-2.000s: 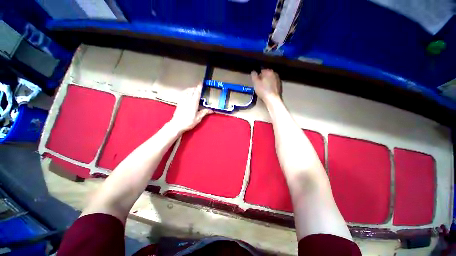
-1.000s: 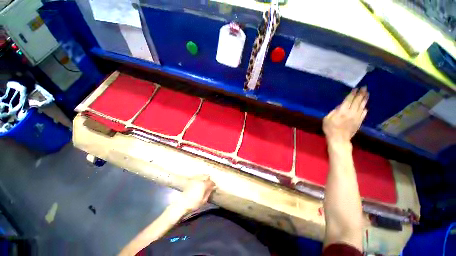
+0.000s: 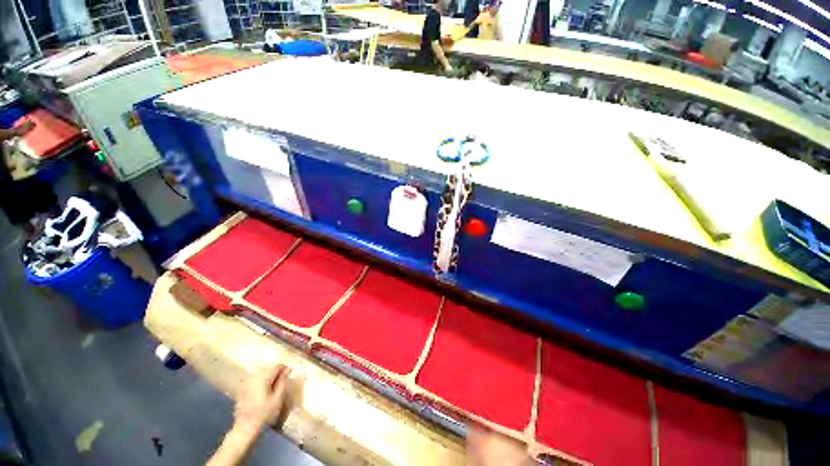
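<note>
Red layer [image 3: 382, 319] lies in several panel-shaped areas, bordered by narrow tan strips [image 3: 426, 344], on the pale table [image 3: 337, 400] in front of the blue press beam [image 3: 537, 291]. My left hand [image 3: 262, 400] is at the table's front edge, its fingers close together; whether it grips the edge is unclear. My right hand [image 3: 496, 448] is blurred at the sheet's front edge and cut off by the bottom of the picture; its fingers cannot be made out. The blue cutting die is not in view.
Green button [image 3: 356, 207], red button [image 3: 475, 227], white tag [image 3: 407, 210] and spotted strip [image 3: 450, 223] are on the beam front. Scissors [image 3: 462, 150], yellow ruler [image 3: 678, 187] and dark tray [image 3: 801, 238] lie on its top. Scrap bin [image 3: 96, 287] stands left. People are in the background.
The view has tilted up and shows the beam top. My right hand has left the beam front and come down to the sheet's front edge. The die and upper tan sheet no longer show.
</note>
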